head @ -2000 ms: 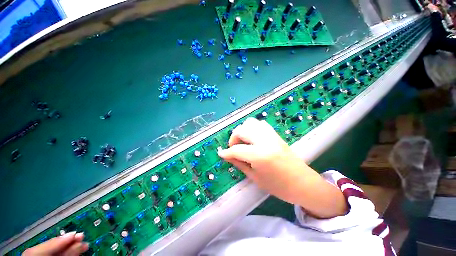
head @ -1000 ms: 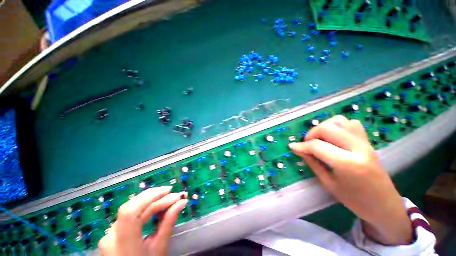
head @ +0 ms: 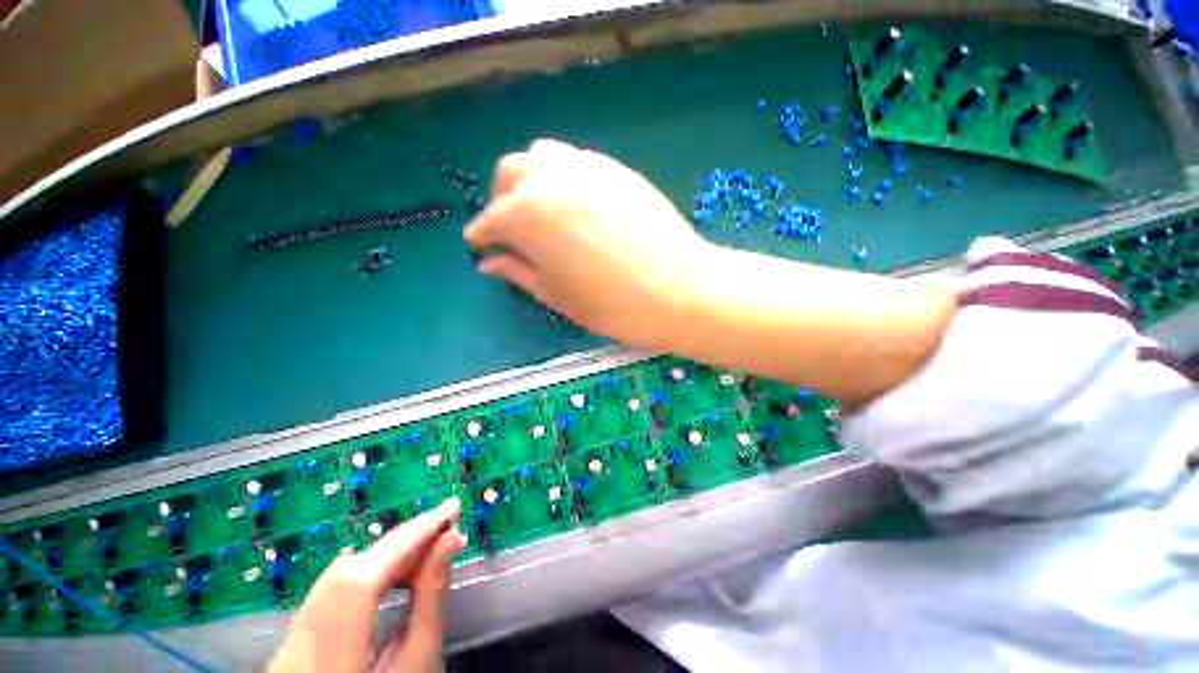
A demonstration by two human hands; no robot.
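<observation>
The strip of green circuit boards [head: 526,460] lies in the rail along the near edge, dotted with small parts. My right hand [head: 565,230] is over the middle of the bench, its fingertips down beside the small black components [head: 454,174]; whether it pinches one is hidden. My left hand [head: 381,598] is over the near side of the board strip, thumb and fingertip close together, with a tiny dark spot between them too small to make out. Another small black component cluster [head: 374,260] lies left of my right hand.
Blue disc components [head: 736,197] lie in piles at centre right. A separate populated board [head: 980,105] is at the back right. A black tray of blue parts [head: 145,329] is at the left, a long dark ridged row [head: 349,228] mid-bench, a blue bin [head: 329,33] beyond the far edge.
My right hand has left the board strip and reached up and left over the bench. My left hand stays low over the boards. The view has shifted left.
</observation>
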